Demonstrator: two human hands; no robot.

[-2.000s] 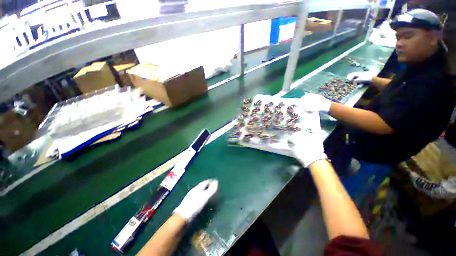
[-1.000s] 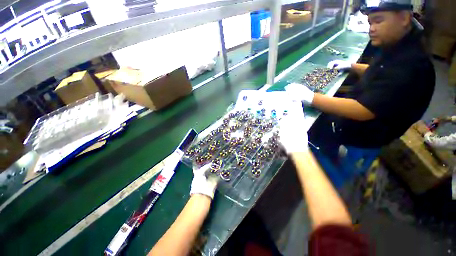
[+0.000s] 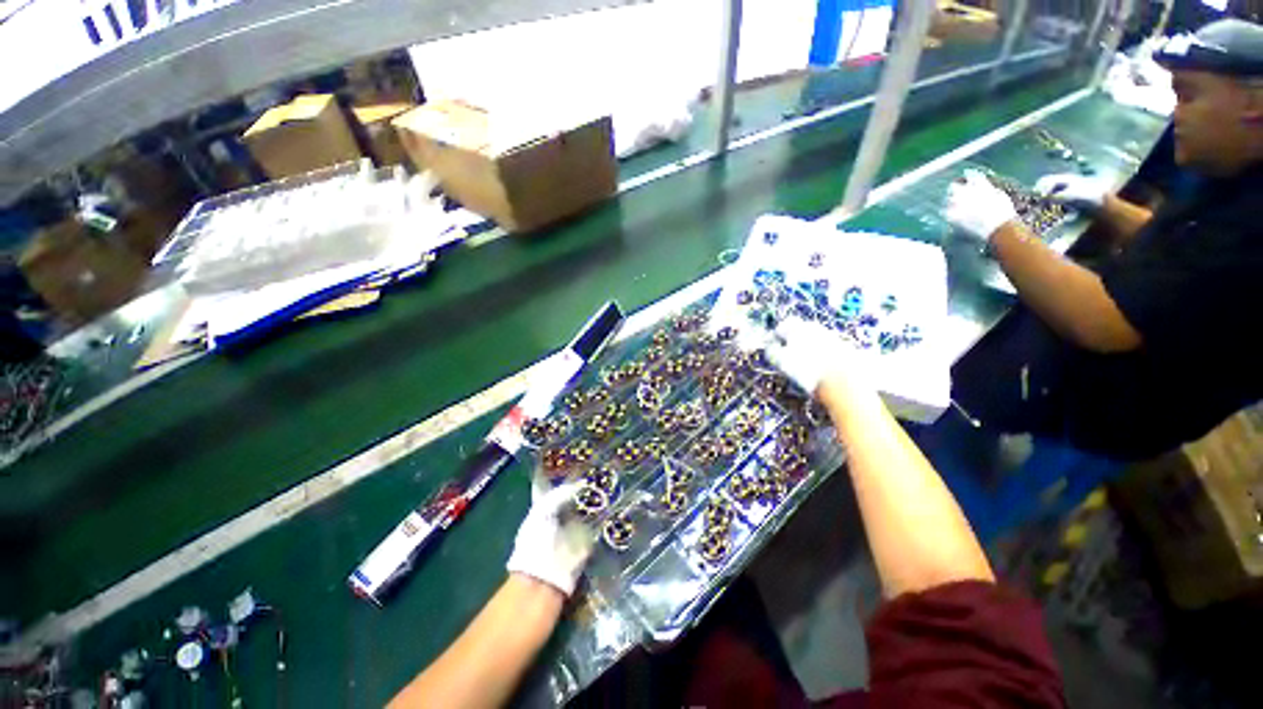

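Note:
A clear blister tray [image 3: 672, 561] with rows of copper-brown wound stators [image 3: 672, 416] lies on the green bench at the front edge. Behind it is a white foam board [image 3: 907, 277] with loose green-blue stators [image 3: 845, 308]. My left hand [image 3: 554, 537], in a white glove, is at the tray's left edge; its fingertips are partly hidden, so I cannot tell if it grips. My right hand [image 3: 803, 353], gloved, is over the border between tray and board; its fingertips are among the parts and its hold is unclear.
A long slim box [image 3: 485, 457] lies diagonally left of the tray. Small motors with wires [image 3: 194, 640] are at lower left. Across the green belt [image 3: 416, 374] are stacked clear trays [image 3: 284, 243] and an open carton [image 3: 533, 173]. A gloved co-worker [image 3: 1177, 263] works at right.
The filled blister tray has come to the front of the bench, and the white board shows behind it with loose stators. My right hand has moved from the board's right side onto the parts.

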